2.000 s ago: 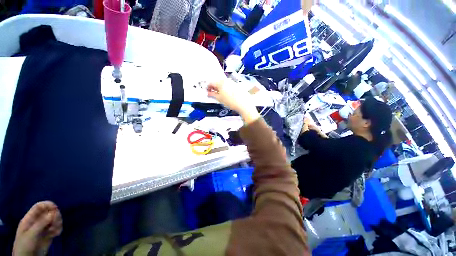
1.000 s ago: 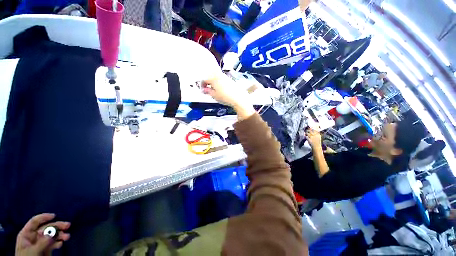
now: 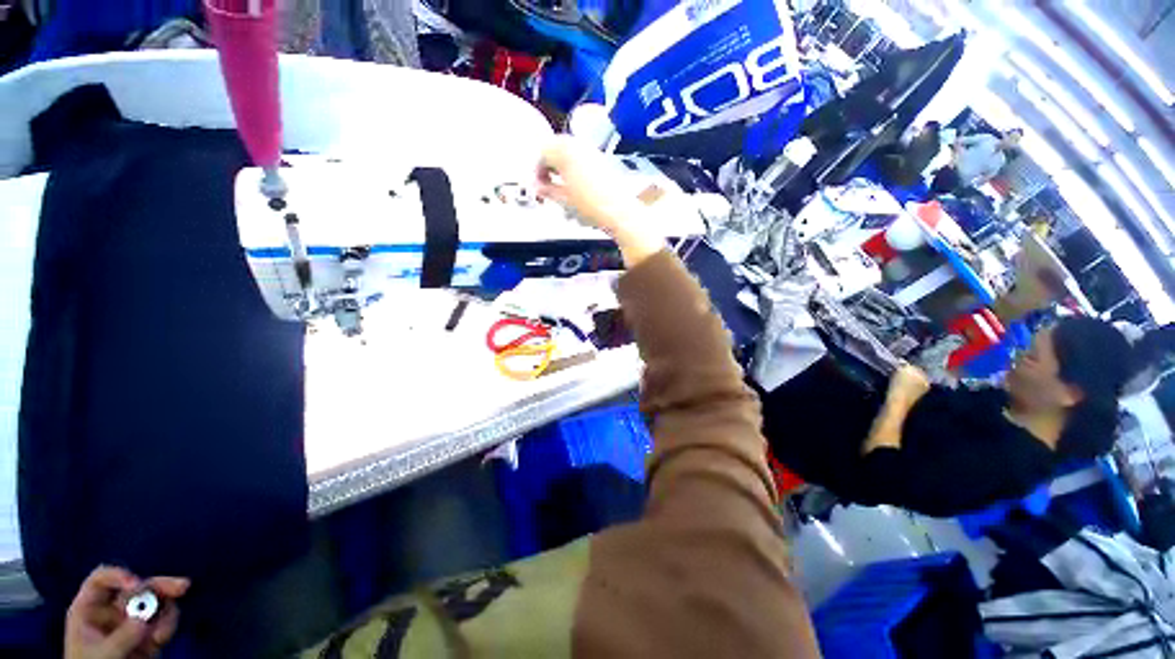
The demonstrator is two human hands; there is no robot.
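Note:
My left hand [image 3: 114, 618] is at the bottom left and holds a small round silver bobbin or bobbin case [image 3: 142, 604] between its fingertips. My right hand [image 3: 580, 184] is raised at the right end of the white sewing machine head [image 3: 367, 213], at small metal parts there; whether it grips anything cannot be told. A dark navy garment panel [image 3: 155, 335] lies flat over the table left of the needle and hangs over the front edge. The presser foot and needle [image 3: 345, 312] are right of the panel, with no cloth visible under them.
Snips with red and yellow handles [image 3: 521, 348] lie on the white table [image 3: 387, 406]. A pink cone [image 3: 248, 84] stands above the machine head. Blue bins [image 3: 606, 444] are below the table edge. A person in black [image 3: 954, 431] sits at the right beside grey cloth.
The silver disc, not visible two seconds ago, shows in my left hand, which has shifted slightly right. My right hand stays at the machine's right end. The person in black has moved lower and right.

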